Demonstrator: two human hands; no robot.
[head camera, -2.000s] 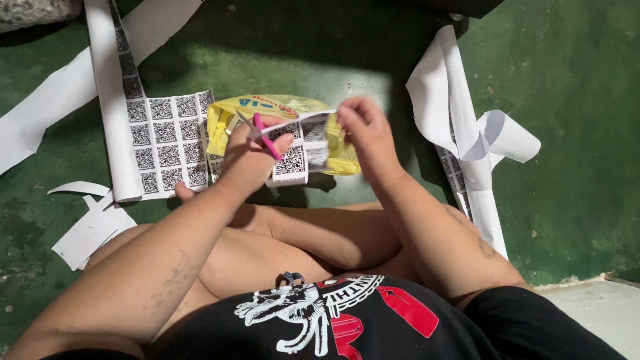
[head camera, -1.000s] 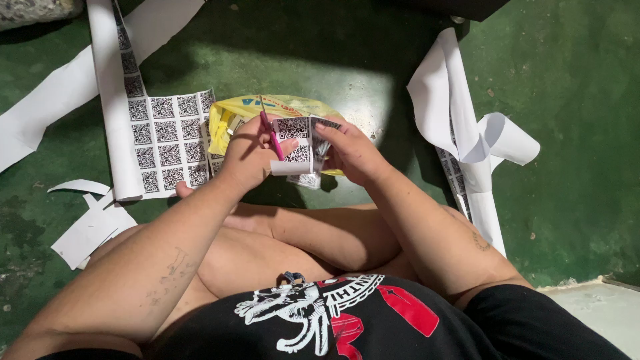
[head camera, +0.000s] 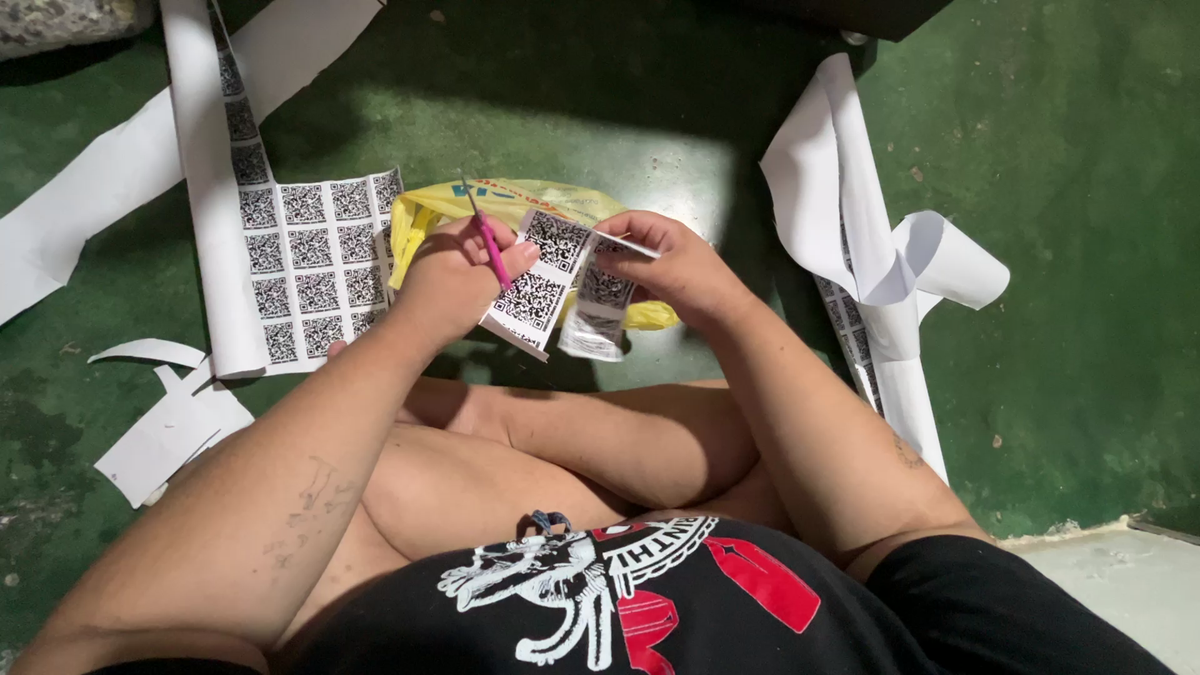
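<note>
Pink-handled scissors (head camera: 491, 251) rest in my left hand (head camera: 459, 272), their blades pointing up and away. The same hand pinches the left side of a small printed sheet (head camera: 548, 246) bearing square codes. My right hand (head camera: 670, 262) grips that sheet's folded right part, where a strip (head camera: 600, 295) hangs down with a shiny lower end. Behind and below both hands lies a yellow plastic bag (head camera: 534, 195) with printing on it. Left of the bag, a larger sheet of printed codes (head camera: 319, 253) lies flat, its left side rolled up.
White paper scraps (head camera: 173, 427) lie at the lower left, and a long white strip (head camera: 103, 187) crosses the green floor at the upper left. Another partly rolled printed sheet (head camera: 891, 319) is at the right. A dark object (head camera: 844, 11) stands at the top edge.
My right hand was raised apart from my left two seconds ago; it has come in to the printed sheet. The sheet, flat-looking a second ago, is now tilted and opened out between both hands.
</note>
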